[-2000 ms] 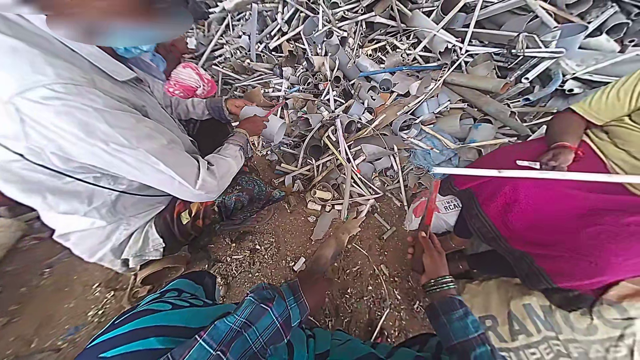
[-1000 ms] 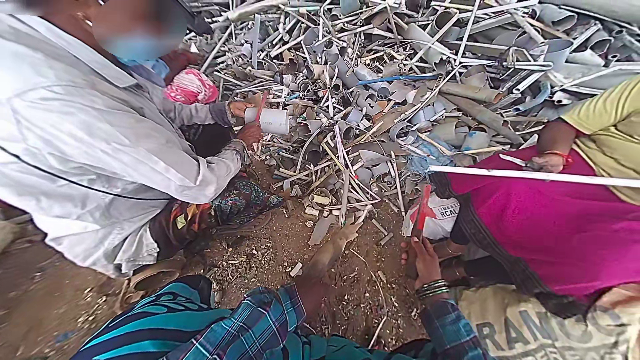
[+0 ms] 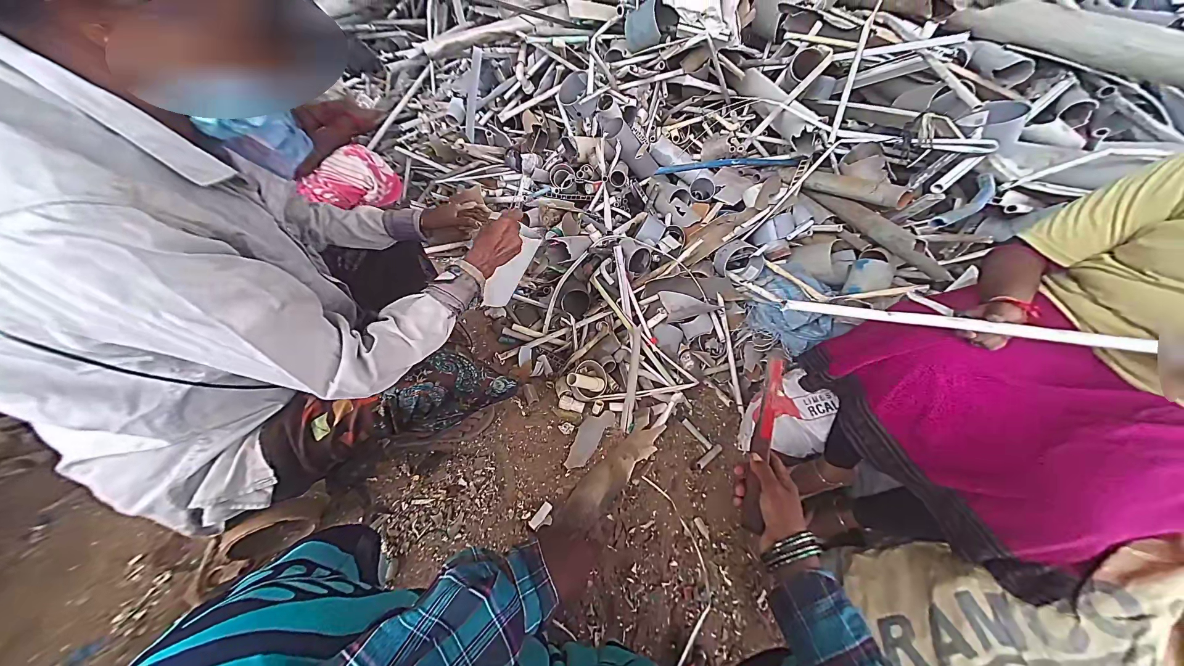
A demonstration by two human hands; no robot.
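Note:
My right hand (image 3: 775, 504) grips a narrow red tool with a dark lower part (image 3: 766, 416), its red end pointing up the view. My left hand (image 3: 575, 546) is low in the middle, beyond the plaid cuff; a dusty, tapering light-brown shape (image 3: 606, 486) runs from it towards the scrap, and where the fingers end is unclear. Near it lie a flat grey scrap piece (image 3: 588, 438) and a small pale chip (image 3: 540, 516). Past both hands spreads a heap of cut plastic pipes (image 3: 638, 157), with short cream pipe pieces (image 3: 585, 381) at its near edge.
At the left, a person in a pale shirt (image 3: 185, 250) holds a whitish piece (image 3: 511, 271). At the right, another person's hand (image 3: 994, 324) is at a long white strip (image 3: 962, 324). A printed sack (image 3: 1008, 601) lies lower right, a white bag (image 3: 805, 416) beyond my right hand.
The left person's whitish pipe piece has turned and tilted downward. At the right, the long white strip now slopes more. My hands have stayed in about the same place.

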